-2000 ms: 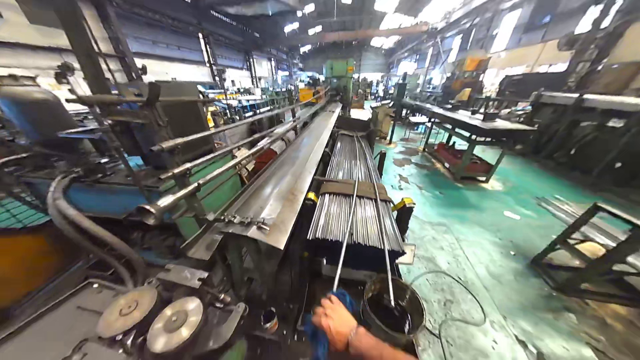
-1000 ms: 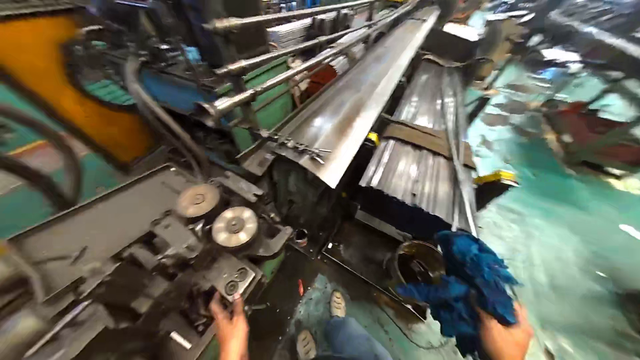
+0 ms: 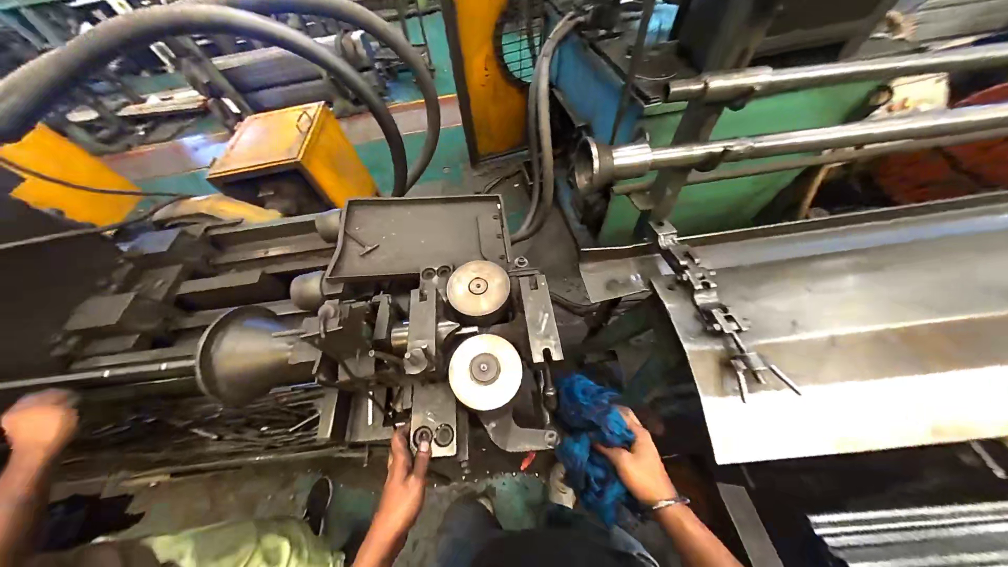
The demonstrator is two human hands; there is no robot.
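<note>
My left hand (image 3: 407, 472) rests with its fingers on the near end of a steel plate (image 3: 433, 416) that has two round bolt heads, on the machine's roller head. In my right hand (image 3: 636, 465) is a bunched blue rag (image 3: 591, 441), held just right of the machine. Two round metal rollers (image 3: 485, 372) sit on the head, one behind the other, above and right of my left hand. A metal cone (image 3: 246, 356) is at the left on the machine. Behind the rollers is a shallow metal tray (image 3: 425, 236) with a small T-shaped tool in it.
Another person's hand (image 3: 39, 421) and forearm are at the far left. Metal scraps (image 3: 268, 421) lie under the machine bed. At the right is a long sheet-metal trough (image 3: 850, 315) with a chain (image 3: 713, 307) across its end. Steel bars (image 3: 913, 528) lie at the lower right. Thick hoses arch behind.
The view has swung far left onto the machine. My left hand has come onto the plate. The rag has stayed in my right hand, and another person's hand now shows at the left.
</note>
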